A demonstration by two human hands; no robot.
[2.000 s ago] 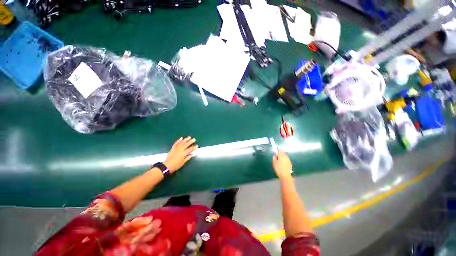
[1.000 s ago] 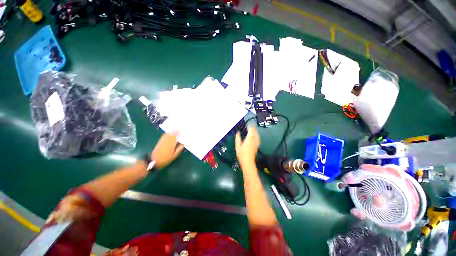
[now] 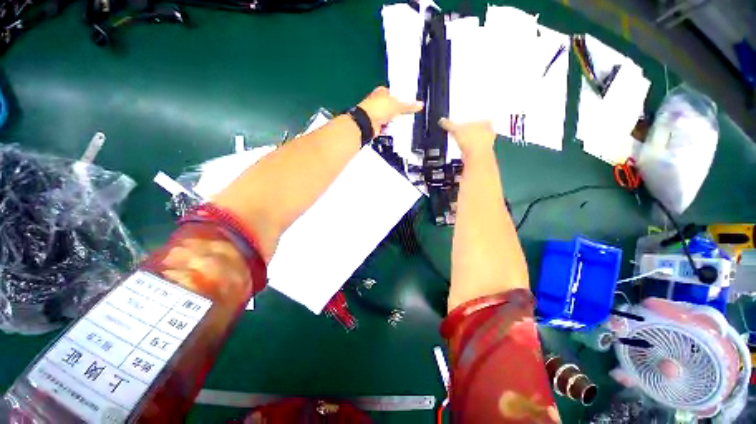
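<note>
A black flat harness [image 3: 433, 79] lies lengthwise on white paper sheets [image 3: 543, 99] at the back centre, with small black connectors at its near end. My left hand [image 3: 390, 109] is at its left edge, fingertip against it. My right hand [image 3: 469, 132] is at its right edge, thumb against it. My other fingers are partly hidden, so a grip on the harness cannot be made out. Another white sheet [image 3: 344, 228] lies at an angle under my left forearm, with red connectors [image 3: 338, 310] by its lower corner.
At left is a bagged dark mass [image 3: 58, 240]. At right are a blue bin [image 3: 578, 281], a pink fan [image 3: 680, 364], orange scissors [image 3: 627, 174], a white-filled bag [image 3: 680, 149] and a metal tool tip [image 3: 572, 381]. A steel ruler [image 3: 315, 401] lies at the near edge. Black cables [image 3: 99, 21] lie far left.
Both hands have moved from the ruler, then from the angled white sheet, forward to the flat harness. The camera view has shifted too, and the badge holder now shows large on my left arm.
</note>
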